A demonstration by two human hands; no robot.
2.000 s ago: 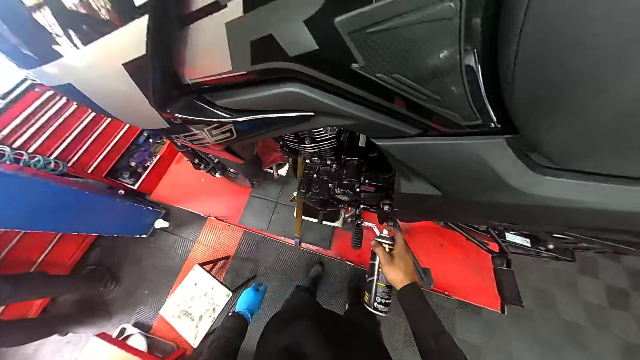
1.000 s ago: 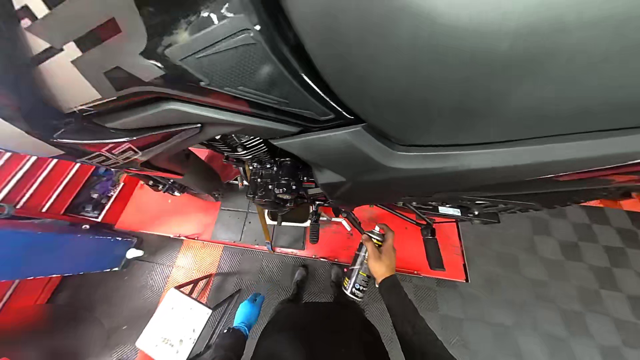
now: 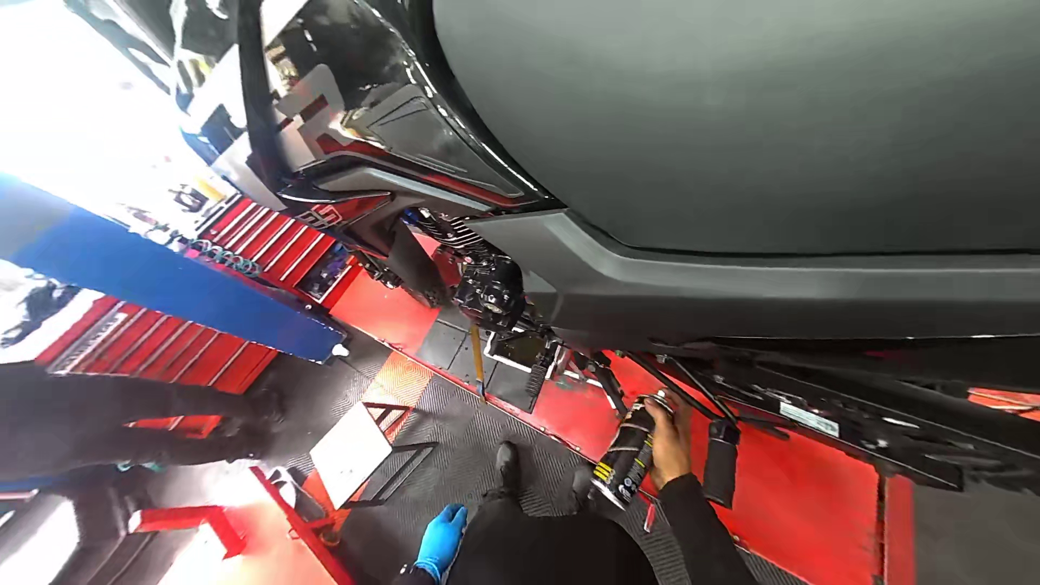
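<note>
A black aerosol can (image 3: 628,451) with yellow and white print is held in my right hand (image 3: 669,443), bare, beside the rear footrest (image 3: 720,463) of a motorcycle. The can tilts, its top up towards the underside of the bike; a forefinger lies near the nozzle. My left hand (image 3: 441,538), in a blue glove, hangs low beside my leg, touching nothing visible; its fingers are close together and its palm is hidden. Above are the motorcycle's seat (image 3: 747,122), grey side panel (image 3: 617,272) and black engine (image 3: 489,291).
The motorcycle stands on a red lift platform (image 3: 796,496). Left are red tool drawers (image 3: 162,349), a blue post (image 3: 162,276) and a stool with a white top (image 3: 351,453). Another person's dark-clothed legs (image 3: 106,418) are at the far left. A yellowish strap (image 3: 477,357) hangs below the engine.
My right hand, still gripping the can, has moved rearward along the motorcycle, from near the front footrest to beside the rear one. The view has shifted and turned. My left hand still hangs low.
</note>
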